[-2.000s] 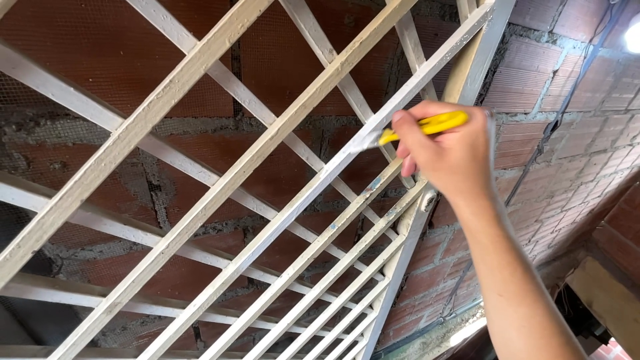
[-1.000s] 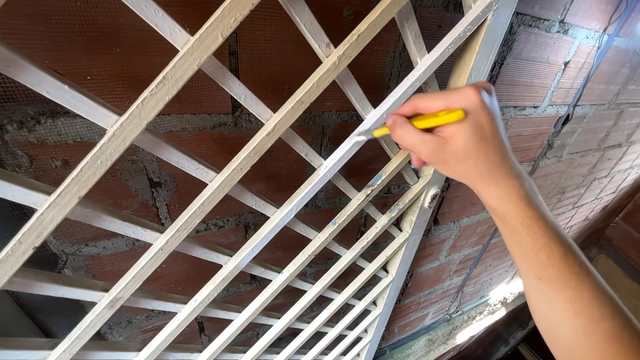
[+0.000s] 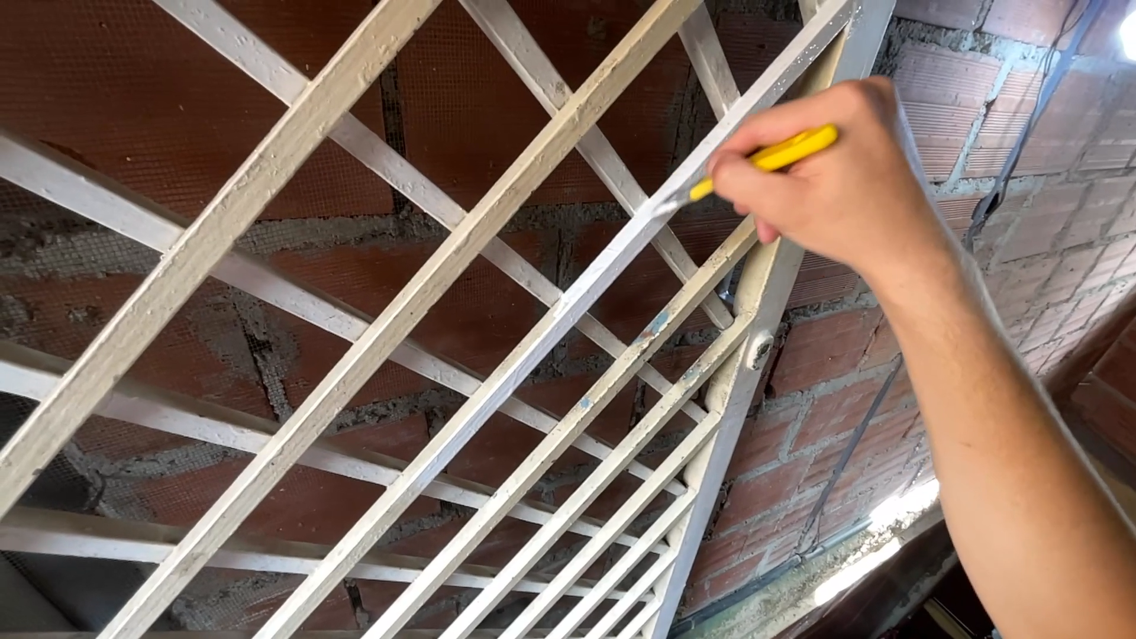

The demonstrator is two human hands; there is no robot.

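Observation:
Reaching in from the lower right, my right hand (image 3: 825,173) grips the yellow handle of a paintbrush (image 3: 790,151) between thumb and fingers. The brush's whitish bristles touch a diagonal bar (image 3: 603,257) of a white-painted lattice, near the upper right. That bar looks whiter than the cream, chipped bars beside it. On the neighbouring bar (image 3: 621,366) below, blue and rusty patches show. The lattice's side frame (image 3: 710,497) runs down just left of my forearm. My left hand is out of the picture.
Behind the lattice stands a hollow-brick wall (image 3: 497,115) with rough mortar joints. Another brick wall (image 3: 1047,231) extends on the right, with a dark cable (image 3: 1021,151) hanging along it. A bright light shows at the top right corner, and a sunlit ledge (image 3: 852,559) lies low at the right.
My right hand with the brush has shifted slightly down and left along the same bar from two seconds ago, then back up a little from one second ago.

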